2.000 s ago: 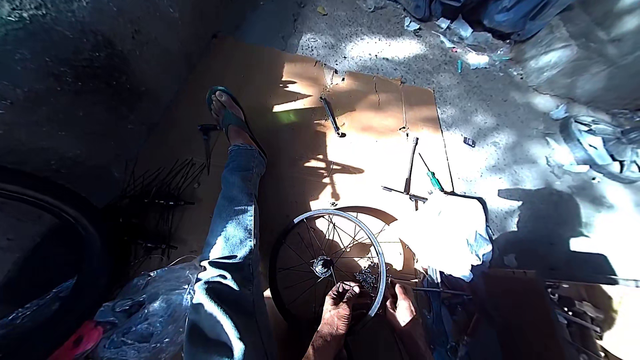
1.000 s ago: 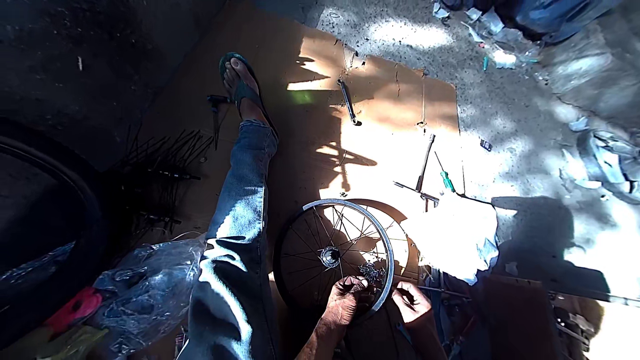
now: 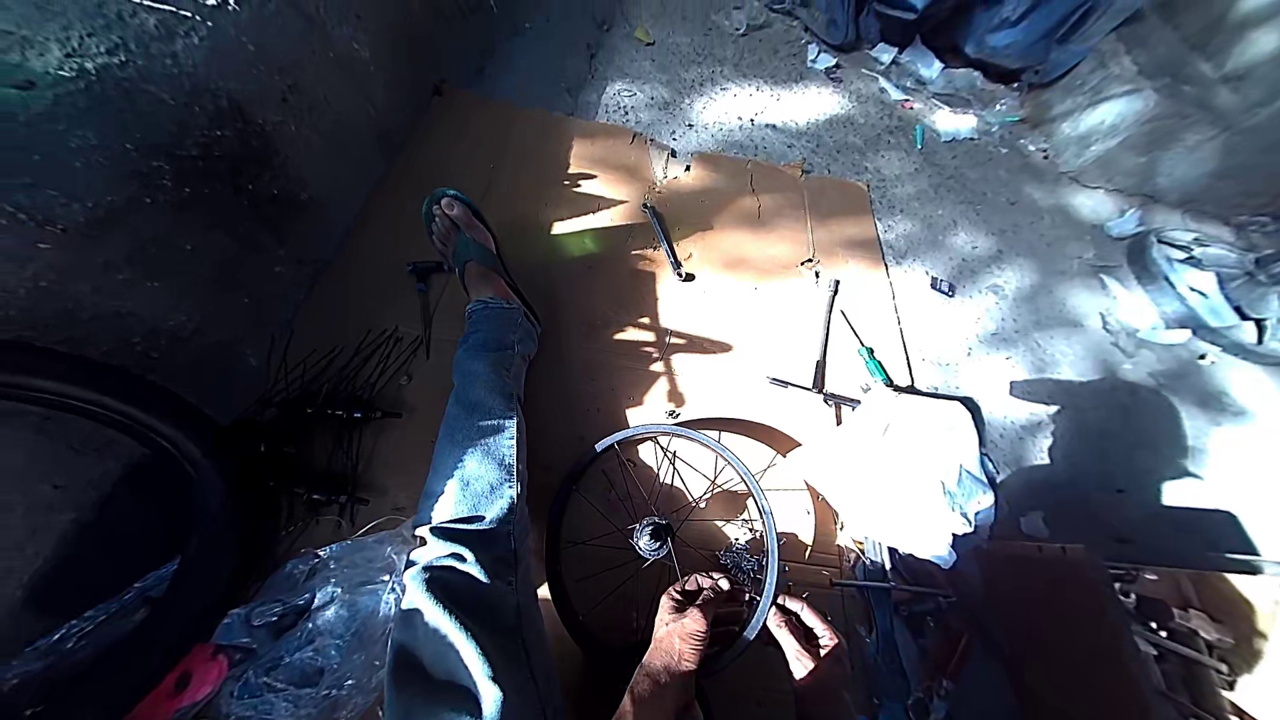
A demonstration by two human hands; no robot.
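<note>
A spoked bicycle wheel rim (image 3: 768, 500) with its metal hub (image 3: 653, 538) lies on a cardboard sheet (image 3: 520, 140). My left hand (image 3: 685, 625) is inside the rim's lower right part, its thumb and fingertips pinched together at a spoke. Just outside the rim, my right hand (image 3: 805, 635) has thumb and fingers close together near the rim's edge; whether it holds something small is too dark to tell. A heap of small metal pieces, likely spoke nipples (image 3: 740, 562), shows through the spokes above my left hand.
A green-handled screwdriver (image 3: 874, 366), a T-shaped wrench (image 3: 824, 345) and another wrench (image 3: 664, 242) lie on the cardboard. White cloth or plastic (image 3: 900, 470) is right of the wheel. My jeans-clad leg (image 3: 480, 450) extends left. Loose spokes (image 3: 340, 400) and a tire (image 3: 190, 460) lie farther left.
My right hand has come closer to the rim's edge than a second ago. My left hand stays at the spokes inside the rim.
</note>
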